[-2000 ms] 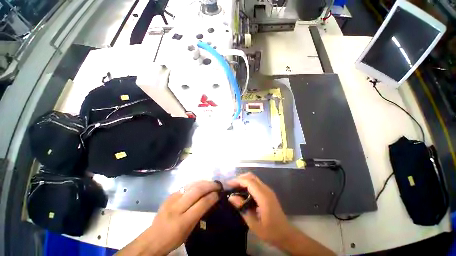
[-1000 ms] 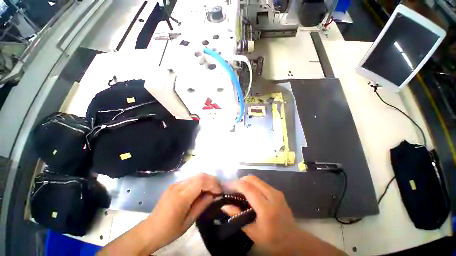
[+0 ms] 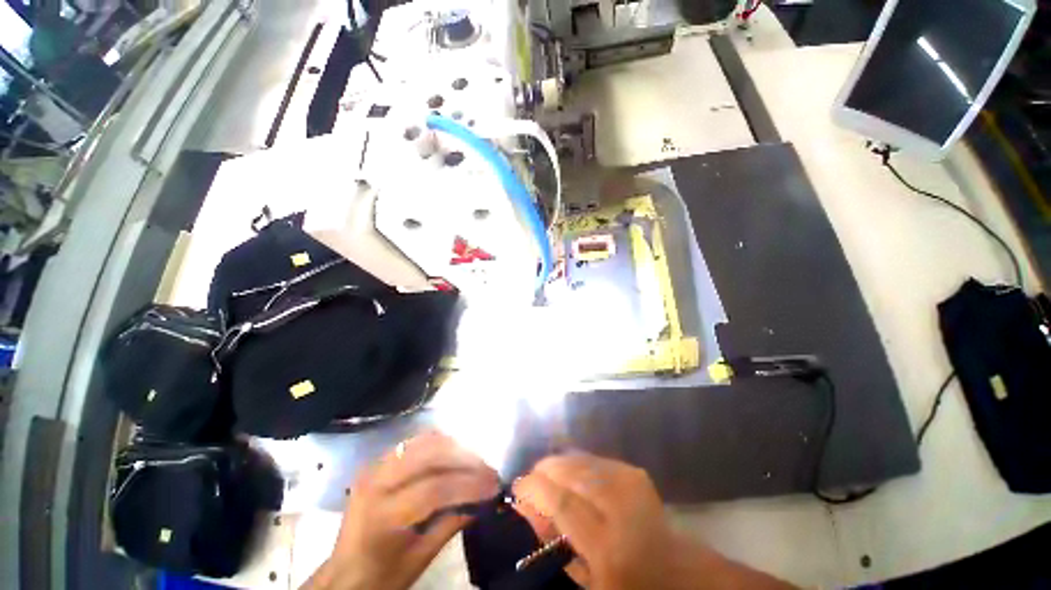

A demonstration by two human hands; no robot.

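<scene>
A black pouch (image 3: 501,551) is at the bottom centre, in front of the machine, partly cut off by the frame's edge. A short stretch of its toothed zipper shows below my right hand. My left hand (image 3: 406,507) pinches a narrow black strip or edge of the pouch. My right hand (image 3: 605,519) grips the pouch's top edge, its fingertips close to the left ones. The bright glare just above the fingers and the fingers themselves hide what lies between the fingertips.
The white machine head (image 3: 461,184) with a blue hose (image 3: 507,173) stands ahead, beside a yellow-taped frame (image 3: 663,288). Black bags (image 3: 334,357) are piled at left; a black pouch (image 3: 1000,386) lies far right below a white-framed screen (image 3: 939,63). A cable connector (image 3: 772,367) lies on the grey plate.
The view has shifted and tilted slightly. The open zippered part of the pouch seen between my hands a second ago is now mostly covered, and the pouch sits lower.
</scene>
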